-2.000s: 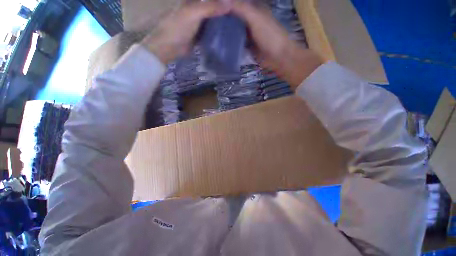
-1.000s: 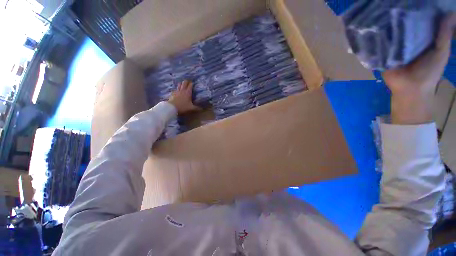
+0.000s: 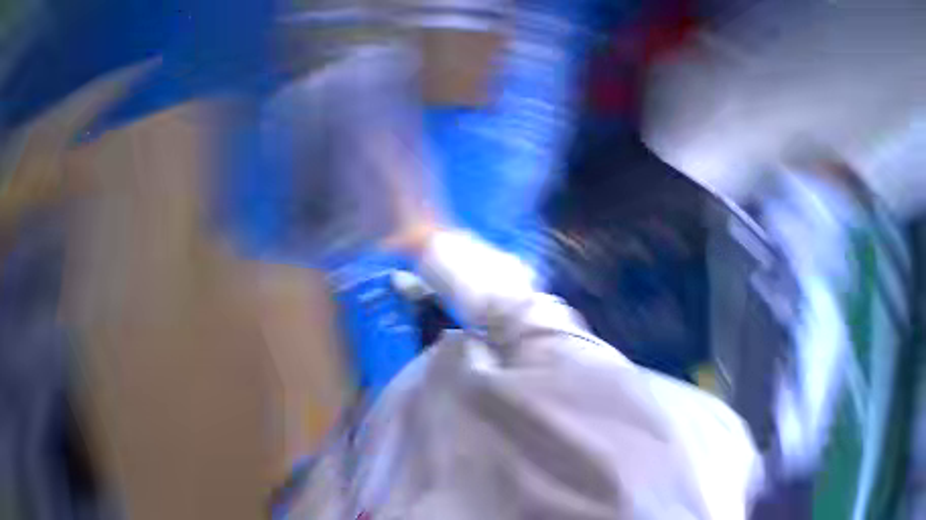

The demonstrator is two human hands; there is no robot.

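The view is strongly blurred. My right hand [image 3: 411, 225] shows small near the middle, with its pale sleeve running down to the right. It is at the lower right side of a greyish, dark-sided bundle [image 3: 340, 152], which looks like the stack of bagged dark parts and appears held in it. The fingers cannot be made out. My left hand is not in view.
A large brown carton [image 3: 152, 305] fills the left side. Blue floor [image 3: 498, 152] lies beyond the hand, with a small brown box [image 3: 462, 66] at the top. At the right are a pale surface [image 3: 802, 91] and a green strip [image 3: 848, 406].
The view has swung round to the right, so the carton is now at the left. The bundle and right hand show nearer the middle. My left hand, earlier in the carton, has left view.
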